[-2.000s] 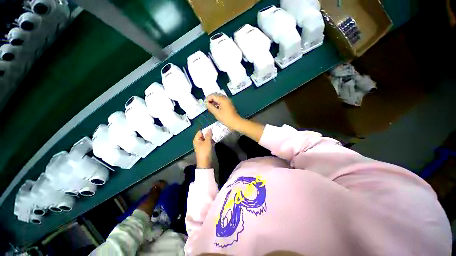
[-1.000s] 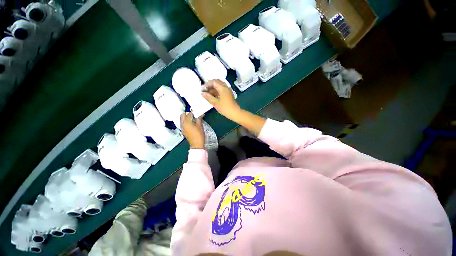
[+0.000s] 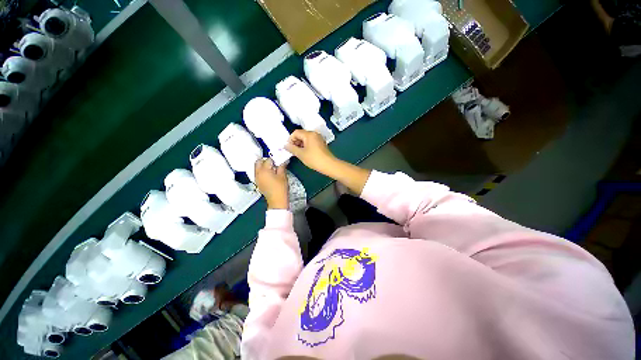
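Observation:
A white camera unit (image 3: 264,121) stands in the row on the green bench, its foot toward me. My left hand (image 3: 271,181) is at the left side of its foot, and a white label sheet (image 3: 296,193) hangs from this hand, beside the bench edge. My right hand (image 3: 306,148) is at the right side of the same foot with thumb and fingertips pinched together. A small label at these fingertips cannot be made out against the white plastic. More white camera units (image 3: 302,102) stand on both sides of it.
An open brown carton (image 3: 504,43) with a small dark label sheet (image 3: 477,35) is at the right bench end. Flat cardboard (image 3: 316,20) lies behind the row. Crumpled white waste (image 3: 481,112) is below. Another person's sleeve (image 3: 218,339) shows at the bottom. A metal post (image 3: 200,46) stands behind.
Since the oldest frame, my left hand has moved up to the unit's foot, and that unit's head now faces differently. In the last second my right hand has moved slightly down along the foot.

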